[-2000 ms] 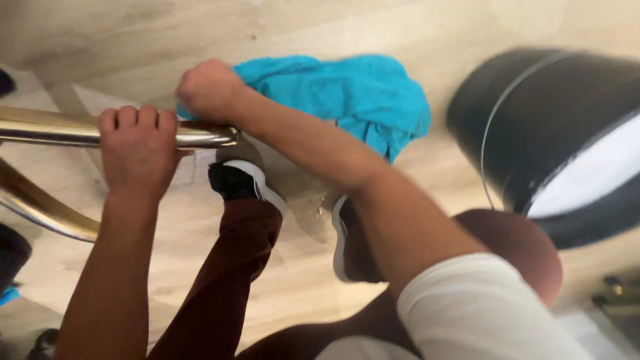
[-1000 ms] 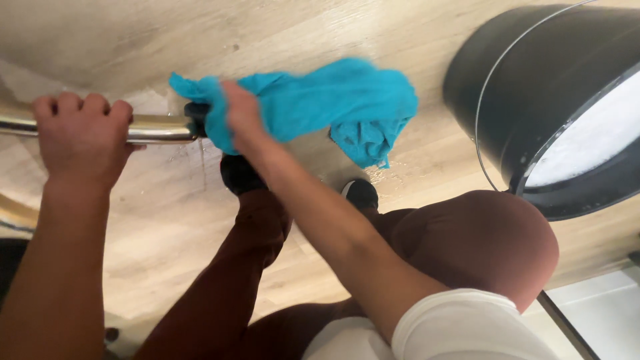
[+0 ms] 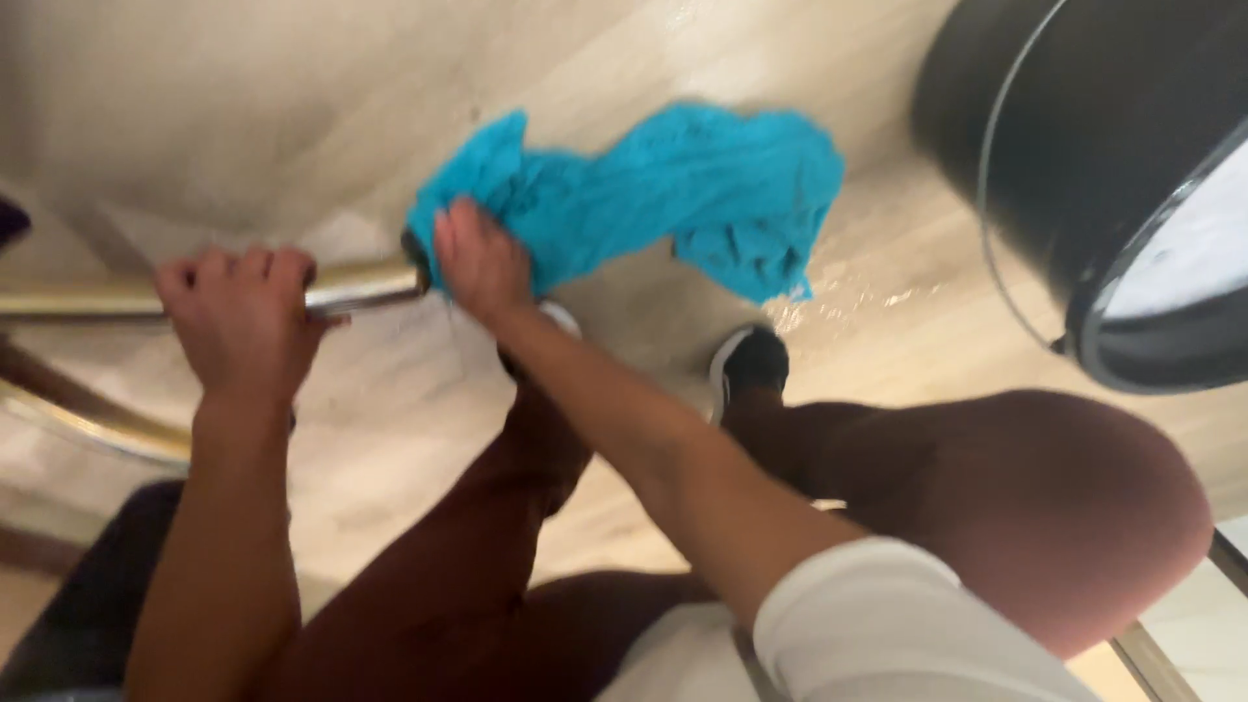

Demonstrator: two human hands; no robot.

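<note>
My left hand (image 3: 244, 312) is wrapped around a shiny metal tube (image 3: 366, 287), close to its right end. A dark cap sits on that end, partly covered by a turquoise cloth (image 3: 663, 200). My right hand (image 3: 480, 255) presses the cloth's left part against the capped end; its fingers are blurred and partly hidden by the fabric, and the rest of the cloth trails to the right, bunched and twisted. Whether the far part of the cloth touches the floor, I cannot tell.
A black bucket (image 3: 1033, 146) with a wire handle and whitish, sudsy content stands at the upper right. Wet spots shine on the wood-look floor (image 3: 868, 302) beside my shoe (image 3: 756, 363). A second, curved metal tube (image 3: 97, 424) lies at the left.
Two seconds ago the cloth lay beyond my right hand, which was a fist by the tube's end; since then that hand has come onto the cloth, now over the tube's end.
</note>
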